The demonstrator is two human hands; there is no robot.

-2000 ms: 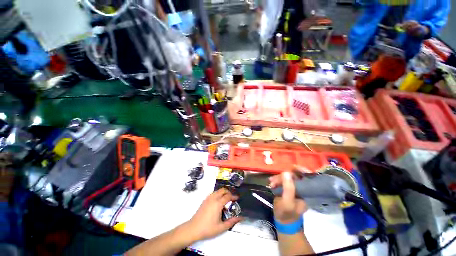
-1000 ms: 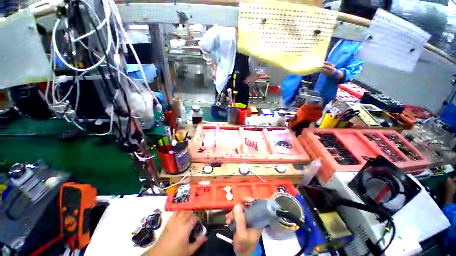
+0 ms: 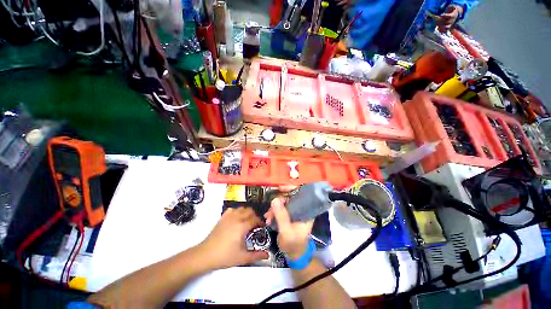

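My left hand (image 3: 232, 238) holds a small round silver-and-black unit (image 3: 258, 239) between thumb and fingers, low over the black mat (image 3: 321, 228). My right hand (image 3: 291, 232) grips a grey electric screwdriver (image 3: 308, 201) with a black cable. The screwdriver lies tilted, its tip end pointing left toward the unit; the tip is hidden or too small to tell. A blue band is on my right wrist. Dark small units (image 3: 181, 212) lie on the white sheet (image 3: 142, 199) left of my hands.
A red-orange parts tray (image 3: 326, 172) lies behind the mat, with a larger pink-red compartment tray (image 3: 314, 125) beyond it. An orange multimeter (image 3: 75, 181) is at left. A round tub (image 3: 386, 211), black fan (image 3: 504, 194) and white vented box (image 3: 450, 232) are at right. A person's hand (image 3: 448, 18) shows behind.
The view has tilted back down and the paper sheets overhead are out of it. The screwdriver has come closer to the unit in my left hand. Both hands keep their hold.
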